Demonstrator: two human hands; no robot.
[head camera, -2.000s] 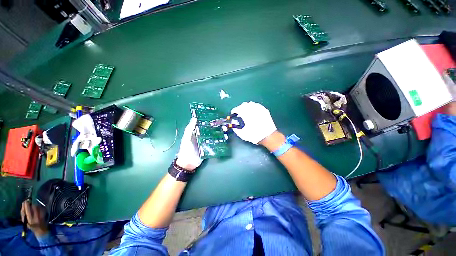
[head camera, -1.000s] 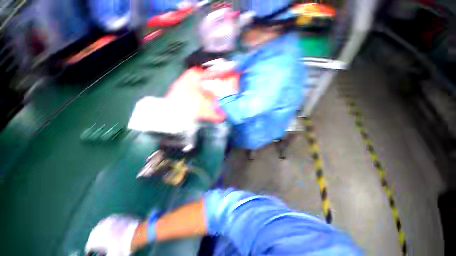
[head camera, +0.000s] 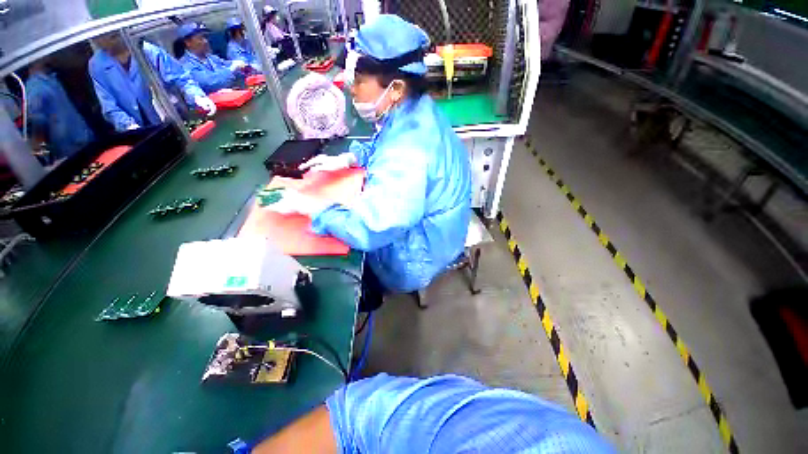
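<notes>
My right forearm (head camera: 297, 434) in a blue sleeve shows at the bottom edge, with a bit of the light blue wrist band (head camera: 238, 445). My right hand is cut off by the bottom edge. My left hand is out of the picture. Nearest in front are the soldering iron stand (head camera: 272, 364) with its yellowish tray and pale cable, and the white fume extractor box (head camera: 232, 273) with a green sticker. A green circuit board panel (head camera: 131, 307) lies on the green bench to the left of the box.
A seated person (head camera: 416, 177) in blue works at a red mat (head camera: 332, 187) beyond the box. More board panels (head camera: 177, 207) lie along the bench. A long black bin (head camera: 102, 182) stands on the far left. Yellow-black floor lines (head camera: 542, 319) run on the right.
The view has swung right from the bench in front of me to the neighbour and aisle. The panel and cutters held in my hands earlier are out of view. The picture is sharp again after a blur.
</notes>
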